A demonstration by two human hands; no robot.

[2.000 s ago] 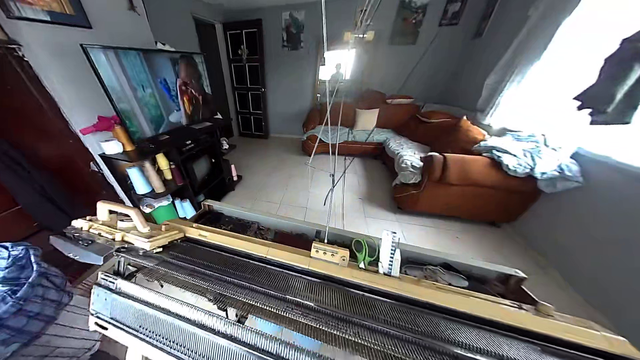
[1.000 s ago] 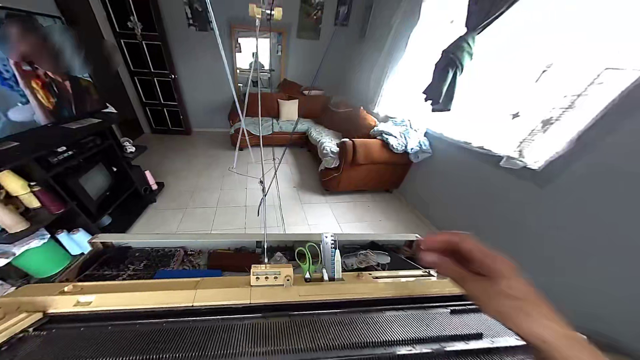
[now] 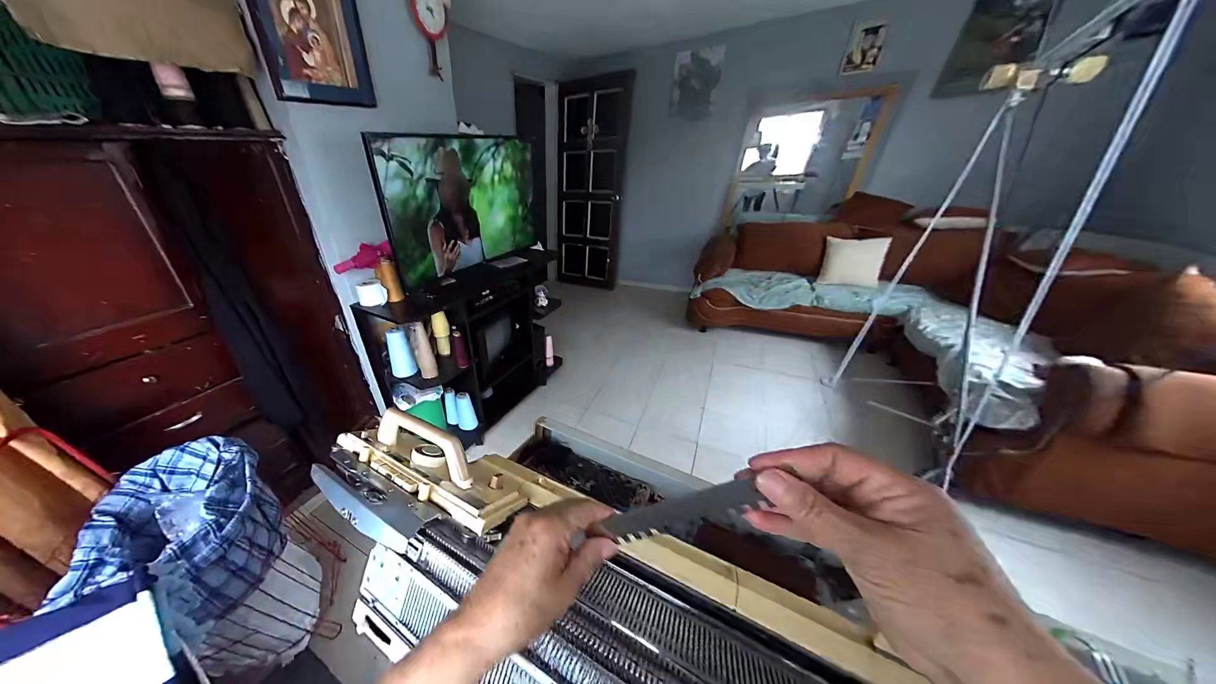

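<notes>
A flat grey toothed strip (image 3: 684,513), like a needle pusher of a knitting machine, is held between both hands above the needle bed. My left hand (image 3: 541,570) pinches its left end. My right hand (image 3: 864,541) grips its right end between thumb and fingers. Below lies the knitting machine's ribbed metal needle bed (image 3: 665,617), with a cream rail along its far side. The cream knitting carriage (image 3: 437,475) with its arched handle sits at the machine's left end, to the left of my left hand. Part of the bed is hidden by my hands and forearms.
Slanting yarn tensioner rods (image 3: 988,237) rise at the right. A basket lined with plaid cloth (image 3: 199,513) stands at the left. Beyond the machine are a black shelf with yarn cones (image 3: 399,353), a television (image 3: 465,209) and a brown sofa (image 3: 788,249).
The view has turned left. My right hand was reaching over the machine's right side with no strip visible; now both hands hold the toothed strip. My left hand has come into view.
</notes>
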